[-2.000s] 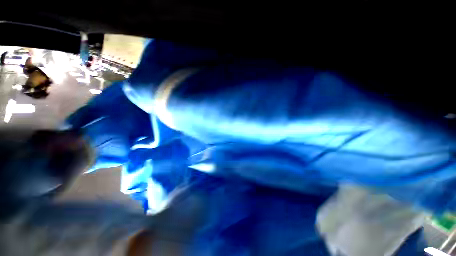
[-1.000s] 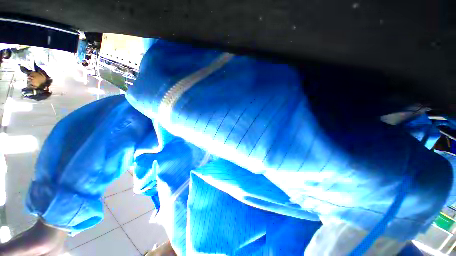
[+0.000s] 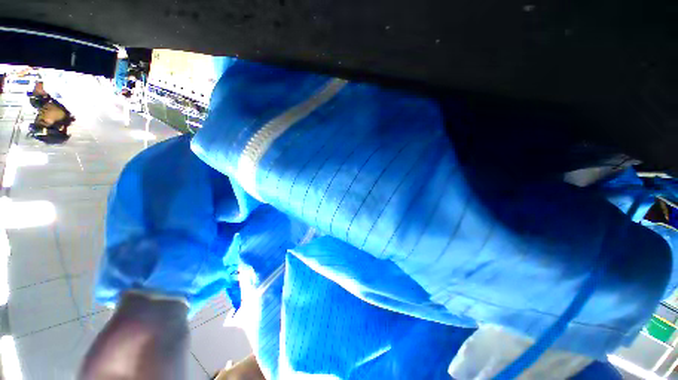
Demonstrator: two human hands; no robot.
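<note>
Blue work clothing with thin dark lines and a pale band (image 3: pixel 286 122) fills the middle of the head view. At the lower left, a blue sleeve (image 3: pixel 152 230) ends in a blurred bare wrist or hand, which looks like my left hand (image 3: pixel 137 341). The bottom edge cuts it off, so its fingers and anything in them are hidden. I cannot make out my right hand. A pale patch (image 3: pixel 513 352) shows at the lower right; I cannot tell if it is cloth or a glove. No work item is visible.
A dark shape (image 3: pixel 372 37) covers the top. A tiled floor (image 3: pixel 44 252) lies at the left, with a brown and black object (image 3: pixel 50 119) on it. A green item (image 3: pixel 661 327) is at the right edge. A small skin-toned patch (image 3: pixel 244 369) at the bottom is unclear.
The lower-left sleeve and wrist have swung right and now hang more upright. The dark, blurred shapes of the oldest frame at the lower left are gone. The large blue cloth has barely moved since the middle frame.
</note>
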